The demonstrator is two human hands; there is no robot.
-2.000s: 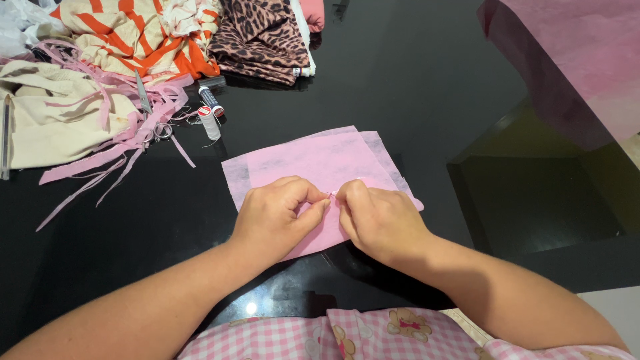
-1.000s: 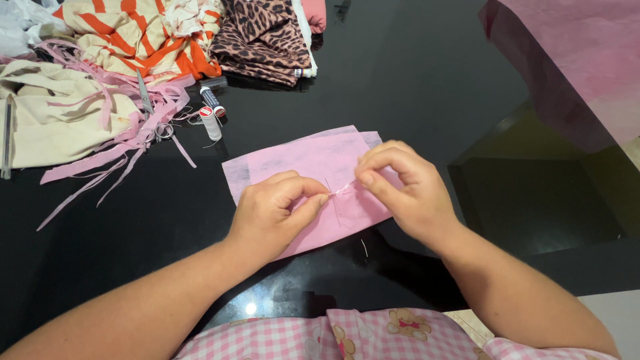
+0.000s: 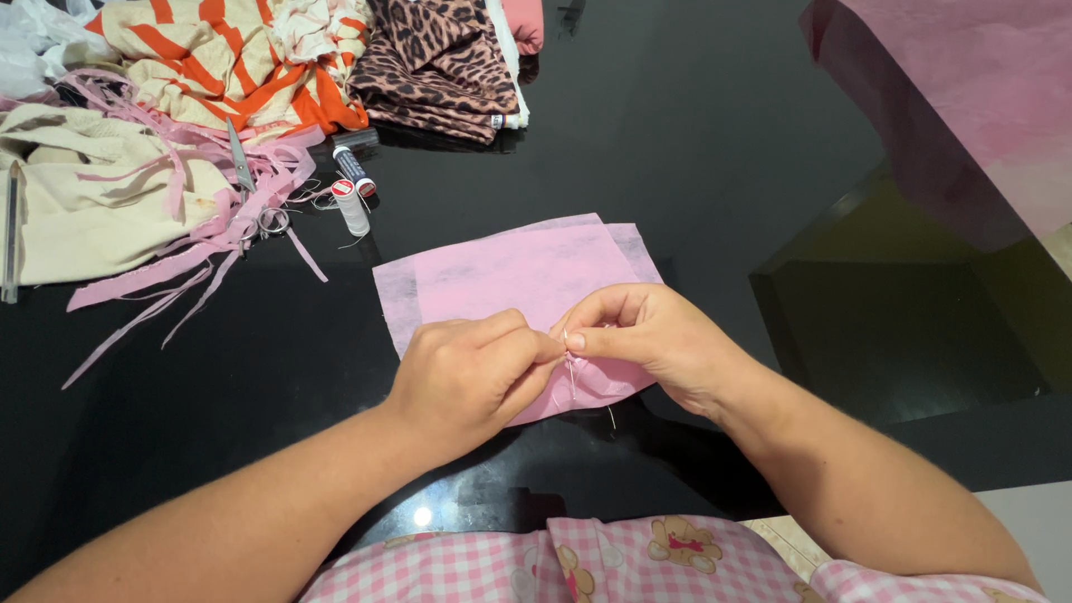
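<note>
Thin pink fabric [image 3: 519, 268], apparently non-woven and in overlapping layers, lies on the glossy black table. My left hand [image 3: 477, 377] pinches a small gathered bit of it between thumb and forefinger. Touching those fingertips, my right hand [image 3: 636, 335] has its thumb and forefinger closed at the same gather. A thin needle or taut thread [image 3: 573, 377] runs down from the pinch over the fabric; which one it is, I cannot tell. A loose thread end [image 3: 612, 417] sticks out past the fabric's lower edge.
At upper left, small scissors [image 3: 240, 159] lie on pink fabric scraps [image 3: 193, 243], beside a white thread spool [image 3: 352, 211] and a dark one [image 3: 355, 171]. Cream cloth [image 3: 100, 226], orange-striped cloth [image 3: 226, 67] and folded leopard-print fabric [image 3: 435, 67] are behind. Pink sheeting [image 3: 980, 100] lies at upper right.
My right hand was raised to the right of the left fingertips one second ago, with thread between; it has come back down against them. My left hand has stayed at the gather.
</note>
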